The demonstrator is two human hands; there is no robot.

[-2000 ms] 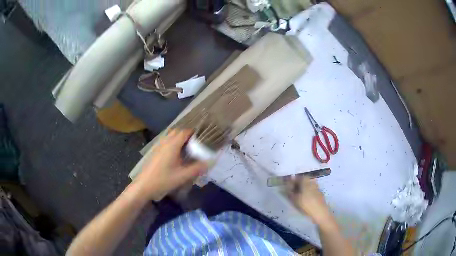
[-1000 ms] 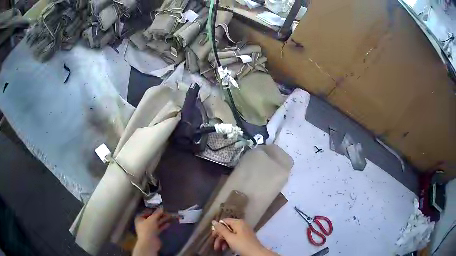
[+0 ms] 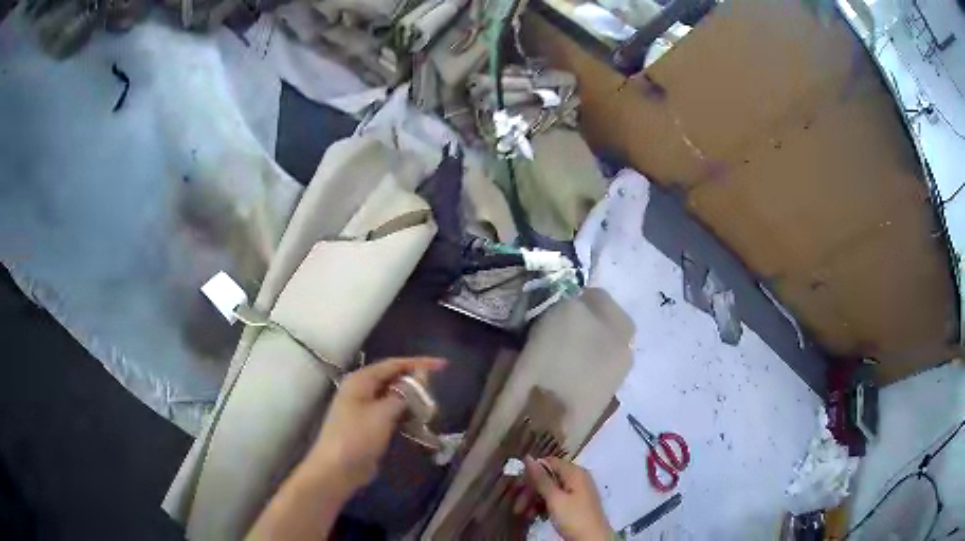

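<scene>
My left hand (image 3: 354,428) holds a pale looped fabric tie (image 3: 419,406) above the dark surface. A white ticket (image 3: 448,448) shows just below the loop. My right hand (image 3: 574,501) has its fingers closed at the edge of a fanned stack of small brown cut pieces (image 3: 538,416). A small white bit (image 3: 515,466) shows beside its fingertips; whether it is a band or a ticket is unclear. The stack lies on a long beige cut panel (image 3: 577,349). The lower part of the stack is partly hidden by my right hand.
A tied beige roll (image 3: 307,380) with a white tag lies at the left. Red-handled scissors (image 3: 661,454) and a dark flat strip (image 3: 651,515) lie on the white padded table (image 3: 730,423). The iron (image 3: 492,291) is behind, with its hose rising. White scraps (image 3: 820,470) lie at the right.
My left hand has risen and moved right, now with the looped tie in it. My right hand has moved right along the brown pieces. The camera view has shifted slightly.
</scene>
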